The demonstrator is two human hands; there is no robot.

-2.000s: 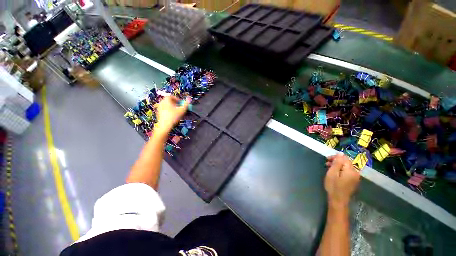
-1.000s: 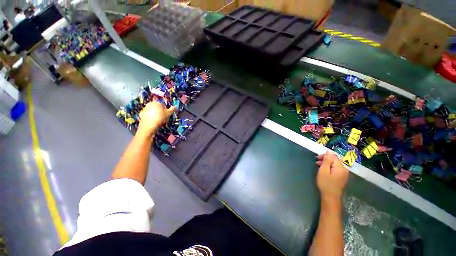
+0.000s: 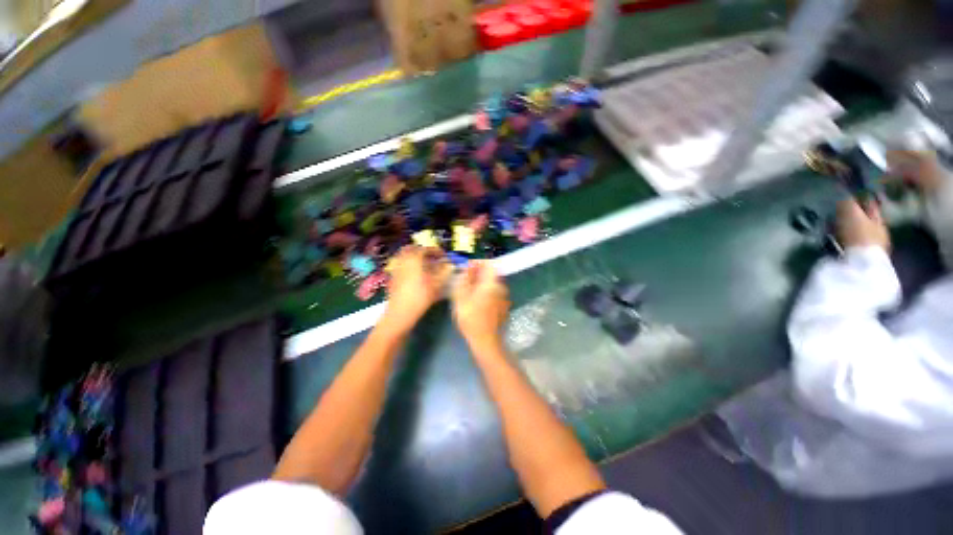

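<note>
My left hand (image 3: 416,282) and my right hand (image 3: 482,303) are close together over the pale rail (image 3: 585,238), at the near edge of a loose heap of coloured binder clips (image 3: 439,188). Yellow clips (image 3: 463,238) lie just beyond the fingertips. The frame is blurred, and I cannot tell what either hand holds. A black compartment tray (image 3: 199,408) lies at the lower left, with clipped units (image 3: 89,470) heaped on its left end. Several small black parts (image 3: 617,308) lie on the green bench right of my hands.
Stacked black trays (image 3: 157,199) stand at the back left, near cardboard boxes (image 3: 188,89). Pale trays (image 3: 700,110) lie by a metal post (image 3: 768,99) at the right. Red bins (image 3: 531,21) are at the far side. A person in a white smock (image 3: 857,334) works at the right.
The view has swung right. My left hand has left the clipped units on the tray and come beside my right hand at the rail. The black parts and the person at the right now show.
</note>
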